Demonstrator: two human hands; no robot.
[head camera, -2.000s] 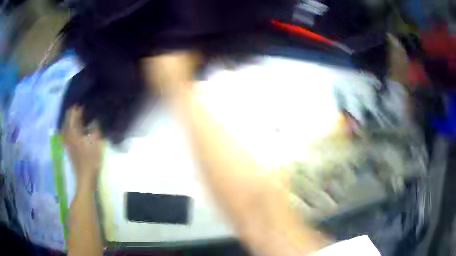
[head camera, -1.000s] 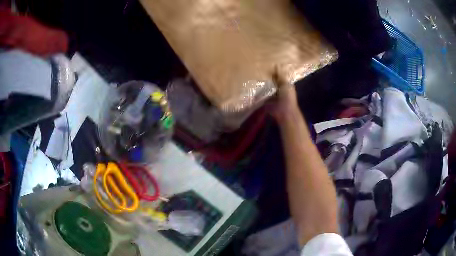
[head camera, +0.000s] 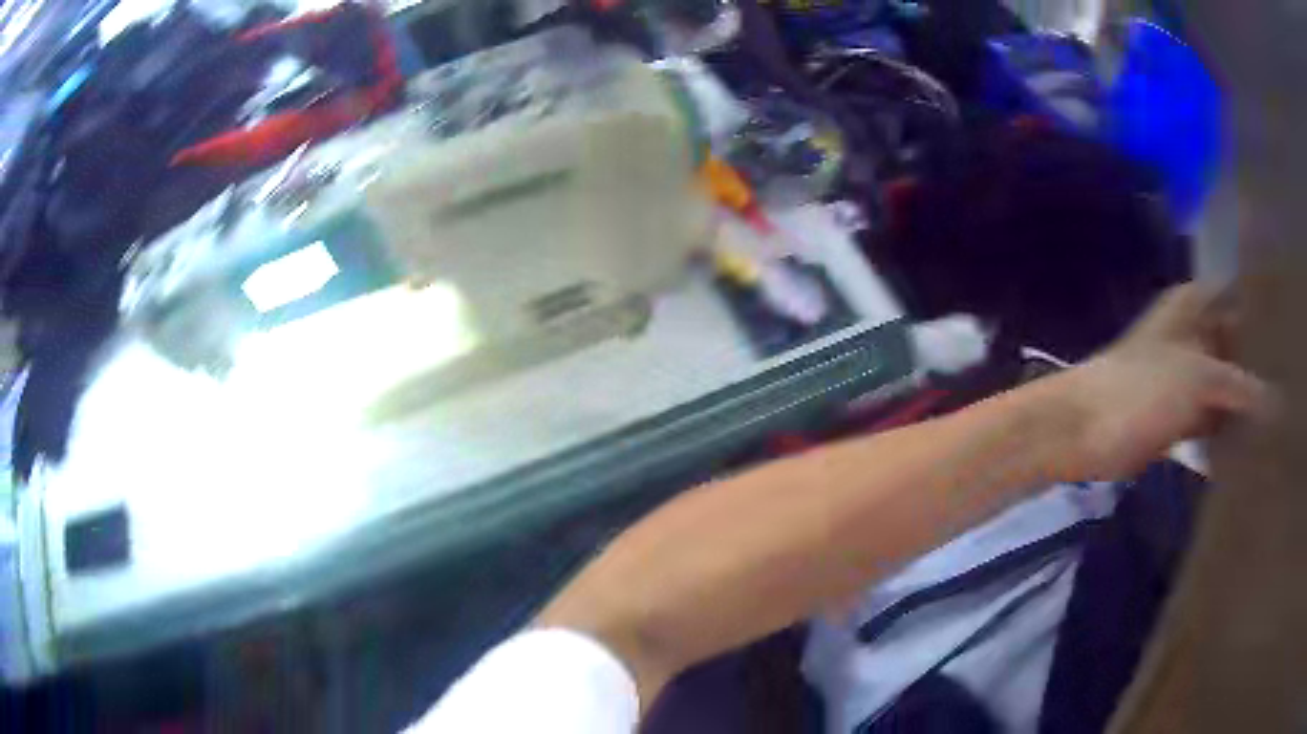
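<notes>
My right hand (head camera: 1168, 384) is at the right of the view, with the bare arm and white cuff reaching across from the bottom. Its fingers are closed at the edge of a brown board (head camera: 1250, 545), which is cut off by the right rim. The fingertips are blurred against the board. My left hand is not in view. Dark cloth (head camera: 1039, 215) lies behind my right hand. White cloth with dark stripes (head camera: 989, 588) lies below my right forearm.
A cream sewing machine (head camera: 559, 215) with a bright screen stands on a white table with a green front edge (head camera: 573, 473). Orange-handled scissors (head camera: 728, 187) lie right of the machine. A dark rectangular slab (head camera: 98, 541) lies at the table's left. Something blue (head camera: 1168, 115) is at the upper right.
The view has swung left, bringing the machine into sight. The brown board now shows at the right rim instead of the top middle, with my right hand still at its edge.
</notes>
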